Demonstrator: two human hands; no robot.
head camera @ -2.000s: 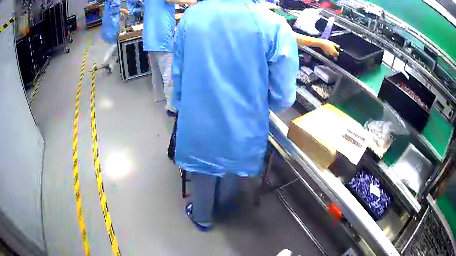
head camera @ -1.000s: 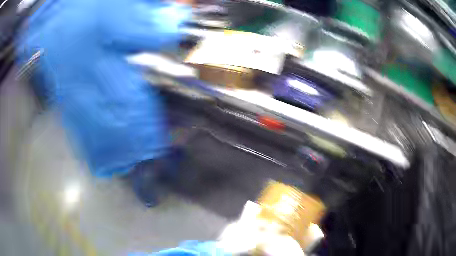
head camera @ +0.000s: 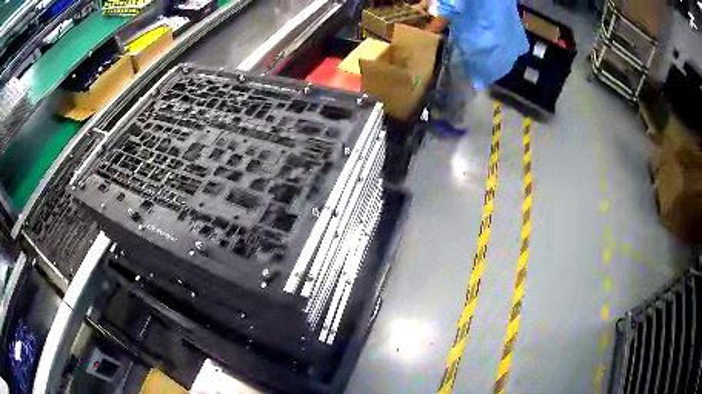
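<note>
A brown carton [head camera: 160,382] shows only as a small corner at the bottom edge. A white glove, by its side my right hand [head camera: 223,378], is against the carton's right side; the picture's edge cuts off its fingers. My left hand is not in view. A tall stack of black board carriers [head camera: 223,165] stands just beyond, its top frame full of cutouts and metal studs. Pale edges show on its right side. The stack sits in a black bin [head camera: 392,231].
The conveyor rail [head camera: 73,296] runs along the left, with green shelves and open cartons [head camera: 108,85]. An open carton [head camera: 400,73] and a person in a blue smock [head camera: 485,46] are behind the stack. Yellow-black tape [head camera: 481,246] lines the floor. A black rack [head camera: 662,338] stands lower right.
The view has swung from the bench and nearby person to the carrier stack. The carton, between two white gloves a second ago, now shows only at the bottom edge with one glove.
</note>
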